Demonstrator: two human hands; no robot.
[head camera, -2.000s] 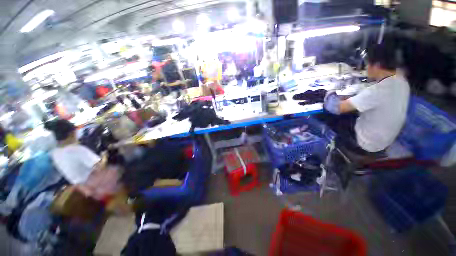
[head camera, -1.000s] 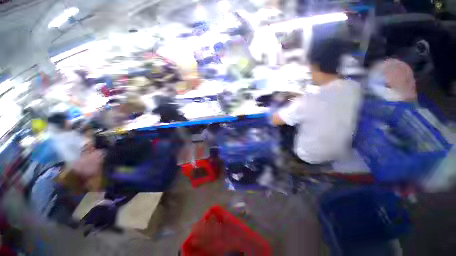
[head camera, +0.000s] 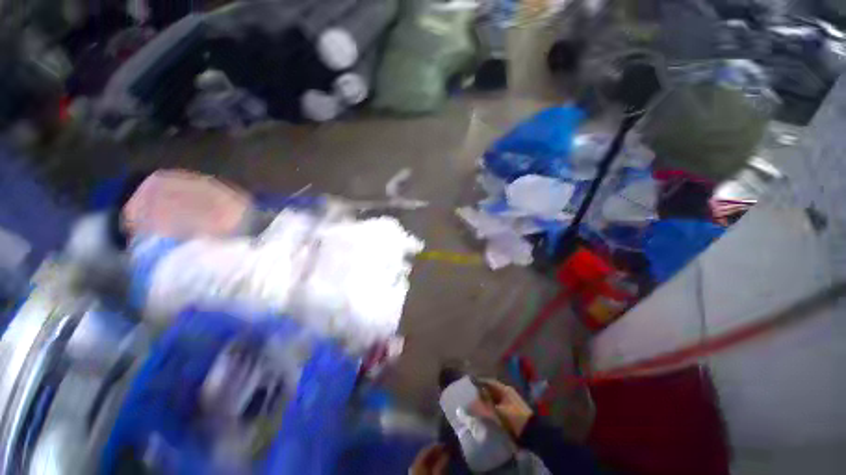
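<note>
The view is blurred. A small grey-white piece (head camera: 471, 429), likely folded cloth, is at the bottom centre with a paler spot on it. My right hand (head camera: 506, 406) grips its right side, with the fingers over the edge. My left hand (head camera: 429, 460) is small and cut off by the bottom edge, at the lower left of the piece; its grip cannot be made out. A small dark thing (head camera: 451, 375) shows at the top of the piece.
A blue crate (head camera: 320, 394) and a white fabric heap (head camera: 343, 274) are at left, near a pink bundle (head camera: 185, 206). Scraps and blue bags (head camera: 538, 139) lie ahead, beside a black pole (head camera: 605, 172) and a red object (head camera: 592, 278). A red hose or cord (head camera: 705, 348) crosses a pale wall-like surface (head camera: 761, 278).
My view has swung right and down, away from the sewing tables and the seated person. My hands and the grey-white piece have come into view.
</note>
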